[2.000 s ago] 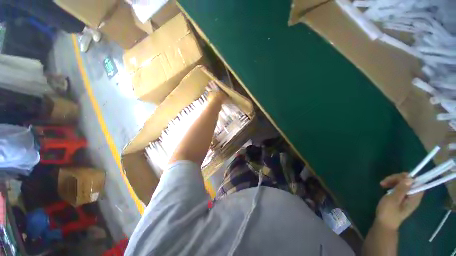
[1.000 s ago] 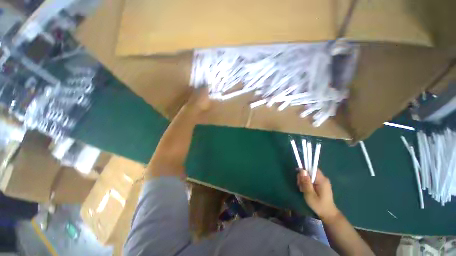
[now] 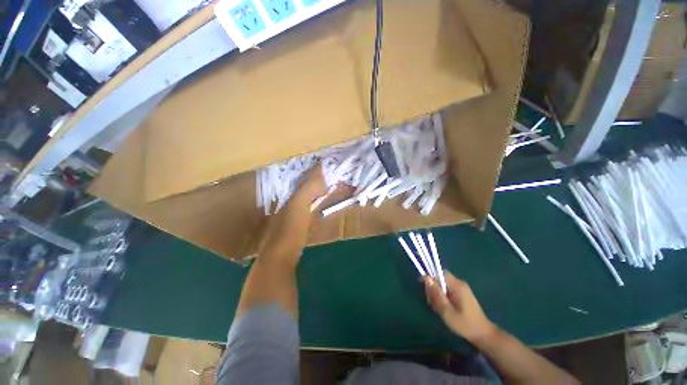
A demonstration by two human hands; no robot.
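Note:
A large open brown carton [image 3: 482, 135] lies on its side on the green bench [image 3: 361, 301]. It holds a jumbled heap of whitish sticks or tubes [image 3: 361, 173]. My left hand [image 3: 310, 188] reaches into the carton at the left part of the heap; its fingers are blurred and partly hidden among the sticks. I cannot tell whether it holds any. My right hand [image 3: 449, 297] is in front of the carton, over the bench, closed on several slim white sticks [image 3: 425, 257]. Their ends fan out upward, toward the carton.
A black cable with a dark connector [image 3: 387, 158] hangs over the heap. A fanned pile of white rods [image 3: 640, 203] lies at the right, with loose sticks [image 3: 508, 238] nearby. A metal post [image 3: 614, 83] stands behind. Clear plastic items [image 3: 90, 278] lie far left; a power strip [image 3: 279, 13] is above.
The view has swung from the lower carton to the bench carton. My left hand has left the lower carton and now reaches deeper into the heap. My right hand still holds its sticks.

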